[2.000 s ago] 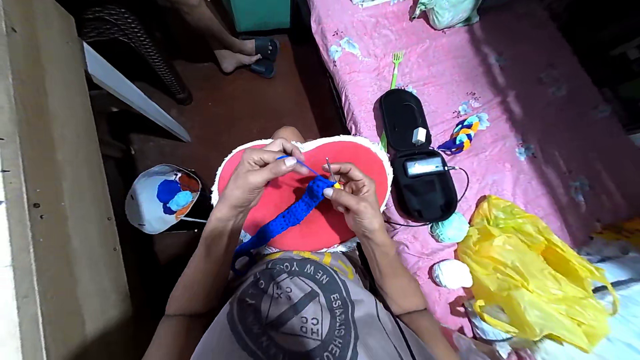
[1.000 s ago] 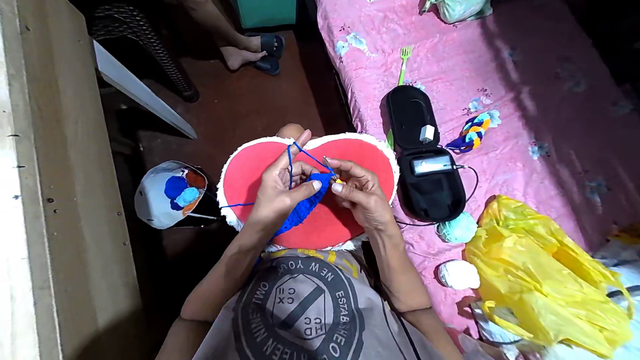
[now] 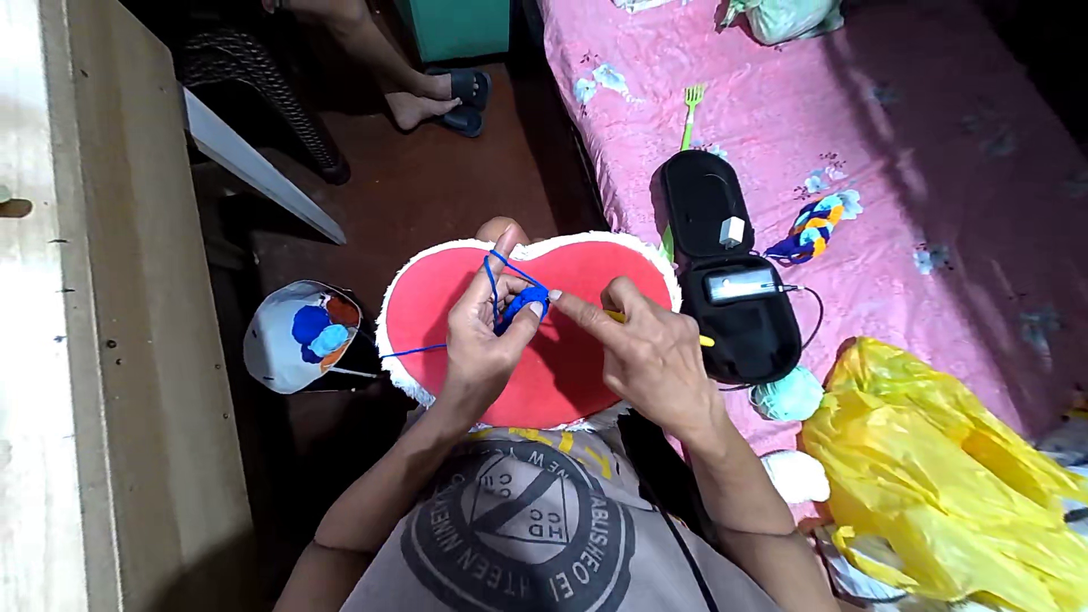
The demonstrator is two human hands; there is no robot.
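My left hand (image 3: 486, 319) pinches a piece of blue crochet work (image 3: 525, 306) between thumb and fingers, with blue yarn (image 3: 491, 285) looped around its raised index finger. From that hand a strand runs left across the red heart-shaped cushion (image 3: 578, 365), which has a white fluffy edge and lies on my lap. My right hand (image 3: 650, 344) holds a crochet hook with a yellow handle (image 3: 705, 342) in its curled fingers, and its extended index finger touches the right edge of the blue work. The hook's tip cannot be made out.
Left, a white container (image 3: 276, 340) holds blue, light blue and orange yarn. On the pink bedspread (image 3: 748, 93) lie an open black case (image 3: 739, 331), braided yarn (image 3: 816, 229), yarn balls (image 3: 789, 393), a green fork (image 3: 693, 106) and a yellow plastic bag (image 3: 935, 476). A person's feet (image 3: 425, 106) are beyond.
The blue work, a long strip hanging down to the left two seconds ago, is now bunched in my left hand. My right hand has turned over, its index finger now pointing left at the work.
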